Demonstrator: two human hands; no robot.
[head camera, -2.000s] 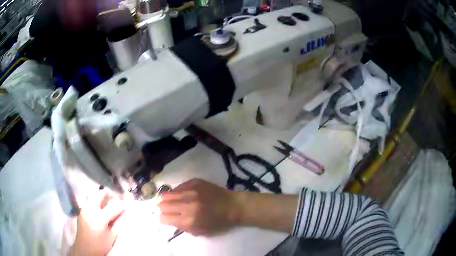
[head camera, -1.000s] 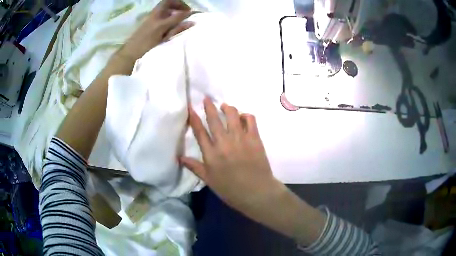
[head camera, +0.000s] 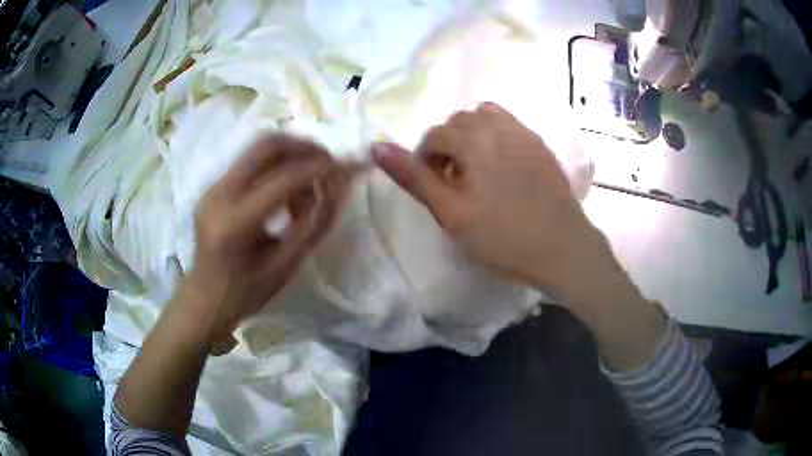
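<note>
A white garment piece (head camera: 418, 276) hangs over the table's front edge below my hands. My left hand (head camera: 267, 209) is blurred, with fingertips pinched together at the cloth's upper edge. My right hand (head camera: 499, 191) is beside it, fingers curled on the same cloth, its thumb close to the left fingertips. What lies between the fingertips is too blurred to make out. A large heap of cream cloth (head camera: 133, 178) lies behind and to the left of my hands.
The needle area (head camera: 637, 102) is lit at upper right, with a dark disc (head camera: 673, 135) beside it. Dark shears (head camera: 764, 214) and a slim pinkish tool (head camera: 804, 267) lie at the right. Another machine (head camera: 53, 58) stands at upper left. More cloth (head camera: 276, 392) hangs below the table edge.
The view has swung from the machine to the cloth. My hands were apart on the flat piece; now they are together, and the cloth is bunched up and gripped.
</note>
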